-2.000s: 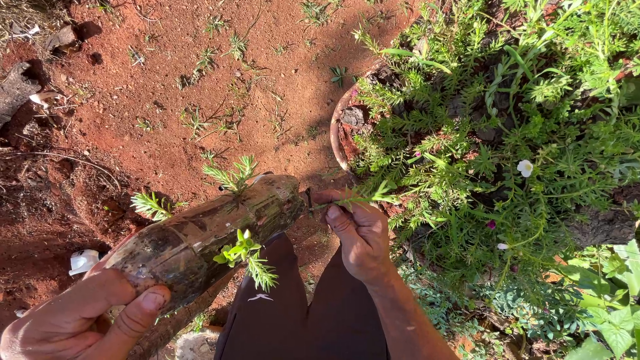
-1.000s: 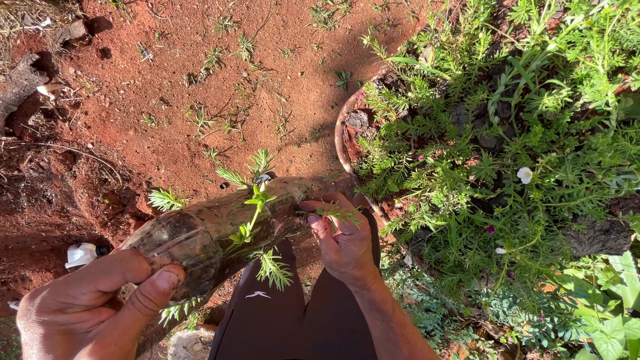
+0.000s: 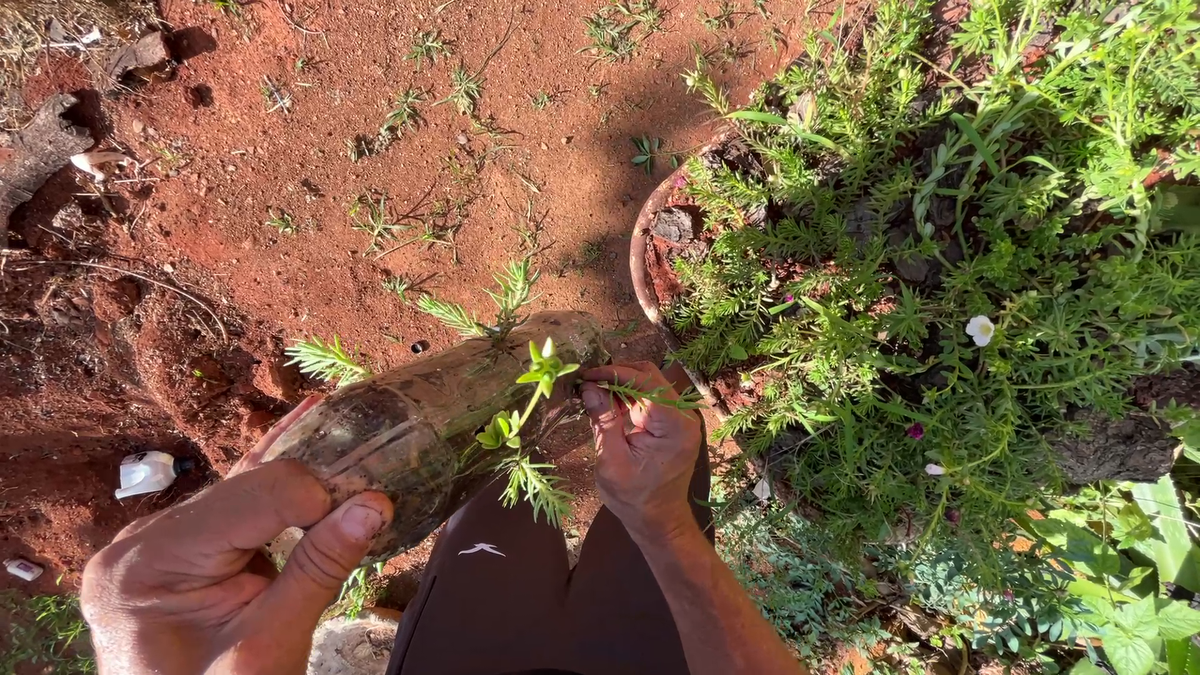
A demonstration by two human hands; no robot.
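Note:
My left hand [image 3: 234, 562] grips the near left end of a clear plastic bottle [image 3: 403, 412] that holds dark soil and lies tilted across the view. Small green cuttings [image 3: 511, 300] stick out through its wall on several sides, one of them a leafy stem [image 3: 534, 398] with rounder leaves. At the bottle's far right end, my right hand [image 3: 647, 431] pinches a needle-leaved sprig [image 3: 656, 396] between thumb and forefinger, its stem end against the bottle's side. Whether that end is inside the wall cannot be told.
To the right stands a large round pot [image 3: 642, 253] full of trailing green plants with a white flower [image 3: 980, 330]. Red soil [image 3: 544, 187] with small weeds lies ahead. A white plastic container [image 3: 148, 474] lies at left, and a pale stone [image 3: 354, 642] sits beside my dark trousers.
The bottle has turned in my left hand, so its cuttings show at different places. My right hand, near the bottle's right end throughout, has moved its fingers in against the bottle.

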